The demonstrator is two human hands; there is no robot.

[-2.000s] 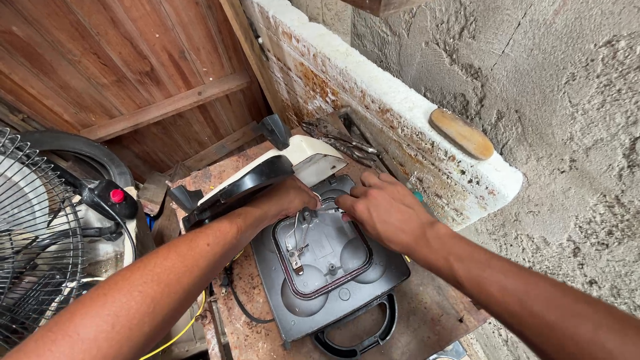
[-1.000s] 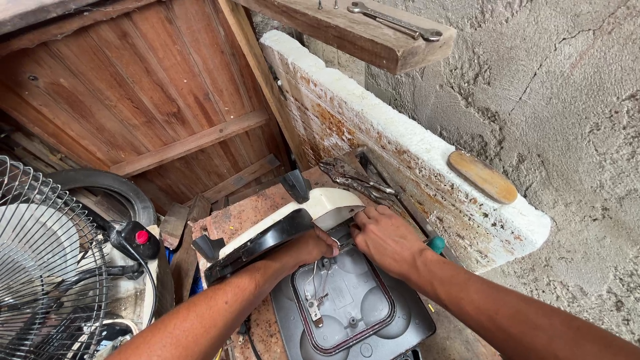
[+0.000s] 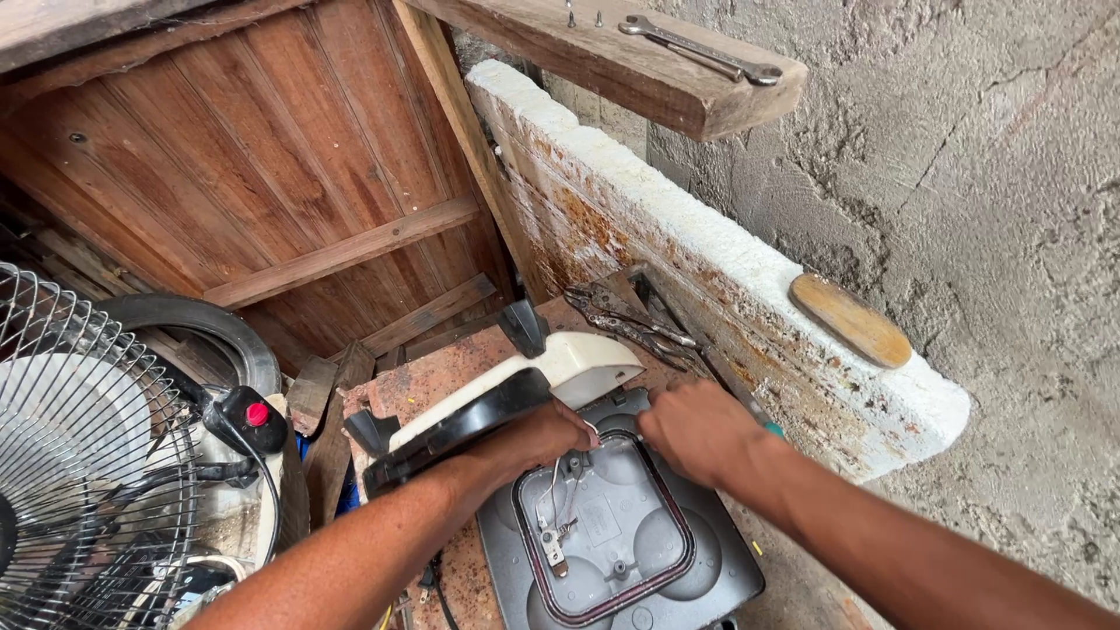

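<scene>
An opened electric appliance lies on the worktop, its grey metal plate [image 3: 604, 516] showing round bulges, a square heating element [image 3: 535, 569] and a small thermostat-like part [image 3: 551, 547] with thin wires. My left hand [image 3: 560, 433] is at the plate's upper edge, its fingertips closed on a thin wire near the element's end. My right hand [image 3: 700, 429] is curled at the upper right edge of the plate; what its fingers hold is hidden. A cream and black cover [image 3: 516, 394] with black feet stands tilted behind and beside my left forearm.
Locking pliers [image 3: 626, 324] lie behind the plate. A wire-caged fan [image 3: 79, 455] and a tyre [image 3: 201, 328] are at left. A foam slab [image 3: 700, 227] bearing a wooden block [image 3: 849, 319] leans at right. Wrenches [image 3: 700, 52] and screws rest on an overhead plank [image 3: 612, 52].
The view has shifted, bringing the plank with the wrenches into sight. Both hands stay at the plate's upper edge, and the right hand's fingers have curled in more.
</scene>
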